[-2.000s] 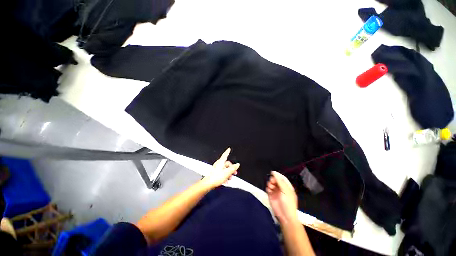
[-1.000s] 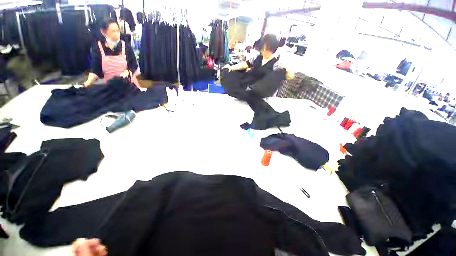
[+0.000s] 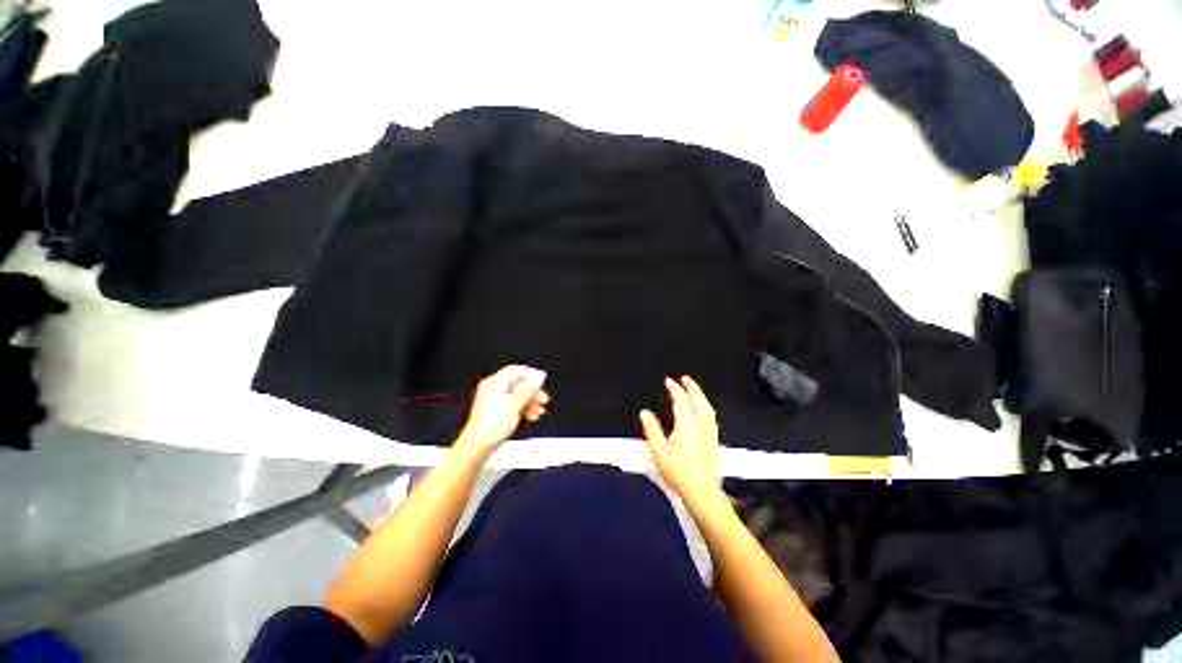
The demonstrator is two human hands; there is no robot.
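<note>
A black jacket [image 3: 583, 259] lies spread on the white table, its hem towards me and its sleeves out to both sides. A grey-white label [image 3: 787, 378] shows on its right part. A fine red thread [image 3: 430, 396] lies near the hem, left of my left hand. My left hand [image 3: 508, 404] is over the hem with its fingers curled and thumb and forefinger together; whether they pinch anything is too small to tell. My right hand [image 3: 684, 434] is at the hem to the right, fingers apart, with nothing seen in it.
Dark garments lie at the left [image 3: 143, 104] and upper right [image 3: 933, 84]. A red thread cone [image 3: 832, 99], a small dark tool [image 3: 906, 233] and a yellow-capped bottle [image 3: 992, 192] stand or lie right. A black bag [image 3: 1078, 343] is at the far right. A tan strip [image 3: 859, 465] shows at the table edge.
The view has dropped from the workshop and other people to the jacket. Both hands are in view again. Since the oldest frame, my right hand has opened, and the red thread shows on the left instead.
</note>
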